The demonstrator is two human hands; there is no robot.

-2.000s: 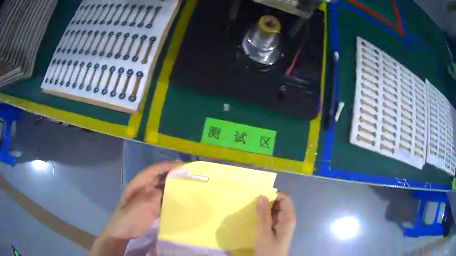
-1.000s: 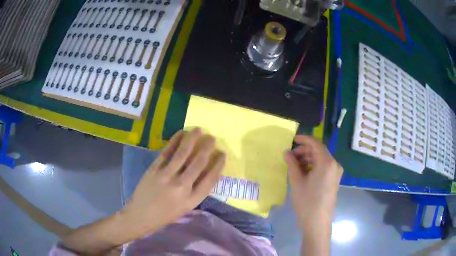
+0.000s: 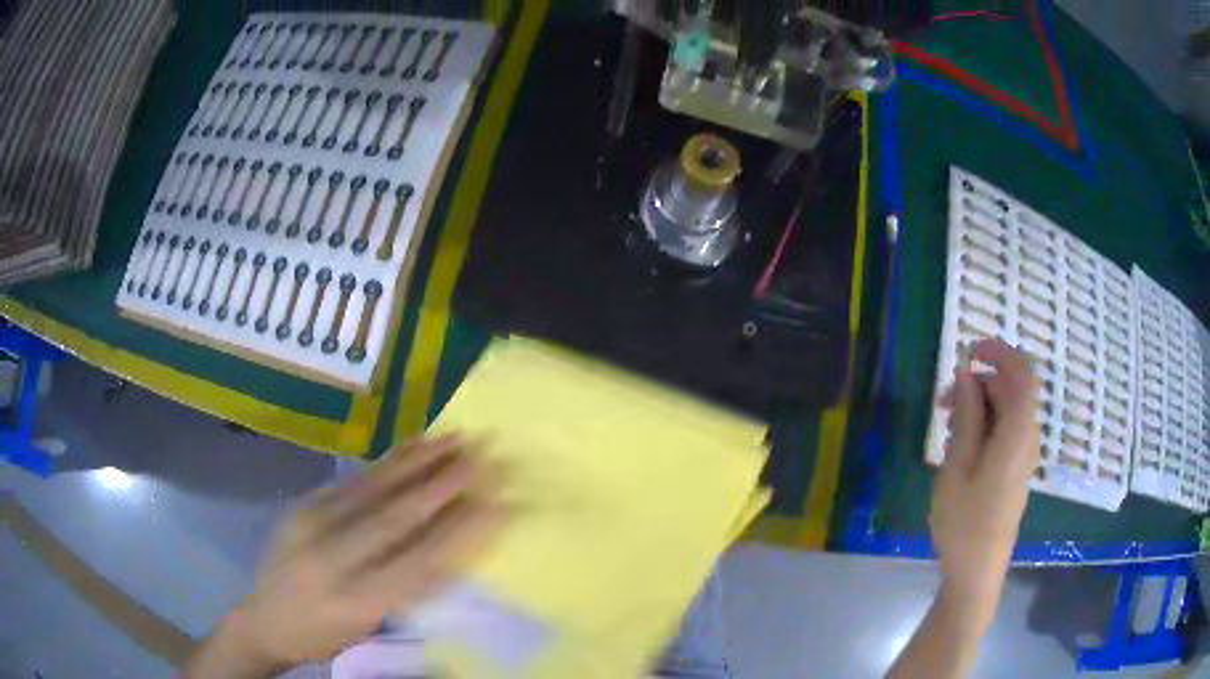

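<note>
Several yellow sheets [image 3: 610,491] lie partly over the front edge of the bench, blurred, with a pale patch near their lower end. My left hand [image 3: 378,544] is blurred and lies over their left side; whether it grips them is unclear. My right hand [image 3: 989,431] is at the left part of the nearer right foam tray [image 3: 979,219], fingers bent together. A small pale thing seems to be at its fingertips, too small to name.
The test fixture's clear plate [image 3: 737,100] stands behind the silver nest [image 3: 690,219] on the black mat [image 3: 544,239]. A foam tray with dumbbell-shaped parts [image 3: 252,325] lies left, beside a tray stack [image 3: 73,120]. Another foam tray [image 3: 1168,358] lies far right.
My right hand has left the sheets and moved right to the foam tray. The sheets are turned and lower in view, with my left hand lower left over them. The view has shifted slightly.
</note>
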